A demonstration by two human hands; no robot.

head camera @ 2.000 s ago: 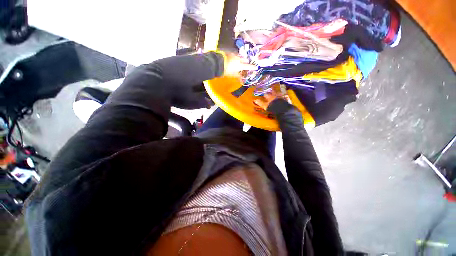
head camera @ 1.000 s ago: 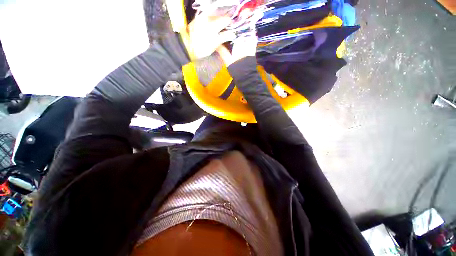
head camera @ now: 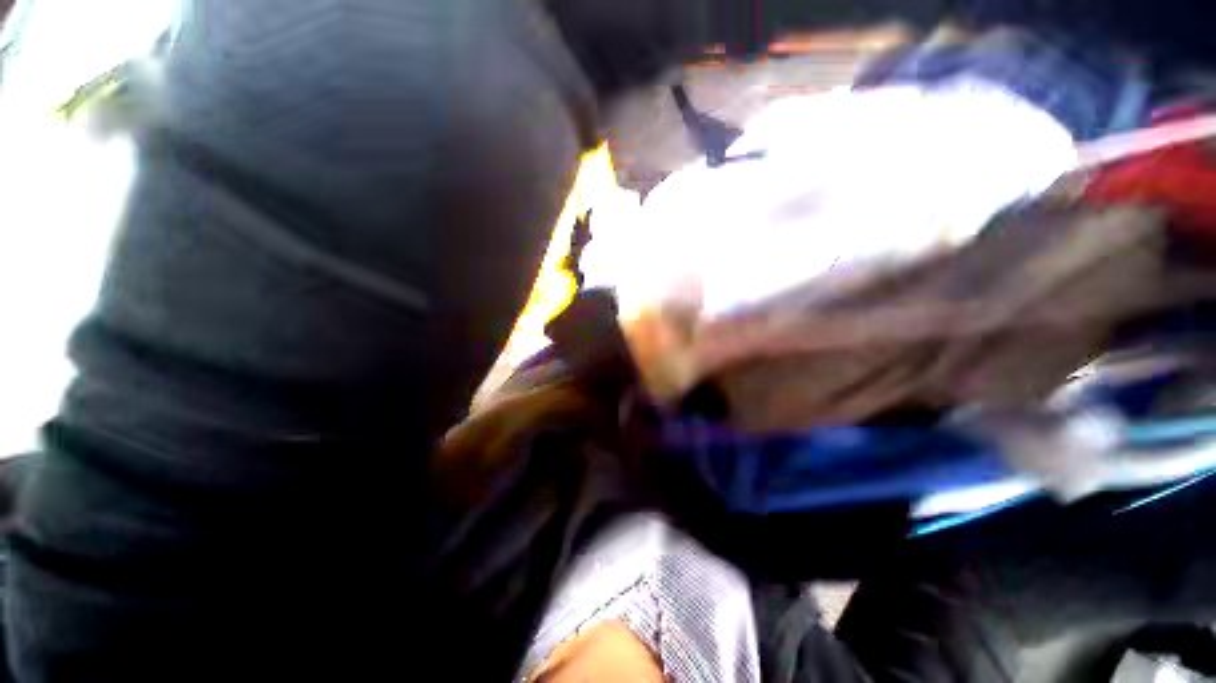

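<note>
A bundle of clothes fills the middle and right, close to the camera and strongly blurred. It shows white cloth, brown cloth, red cloth and blue cloth. Thin white and pale blue hanger strips show at the lower right. My left arm in a dark sleeve covers the left side; I cannot make out its hand. I cannot make out my right hand either. Pale blurred patches lie on the bundle's left end and lower right; I cannot tell whether they are skin or cloth.
A yellow strip, perhaps the chair's edge, shows between my left sleeve and the bundle. A small dark forked shape lies above the white cloth. Bright, washed-out surfaces show at the far left. A white object is at the bottom right corner.
The clothes are now much nearer and spread across my front to the right. The yellow chair has mostly gone from view. Both hands were at the hangers before; now neither can be made out.
</note>
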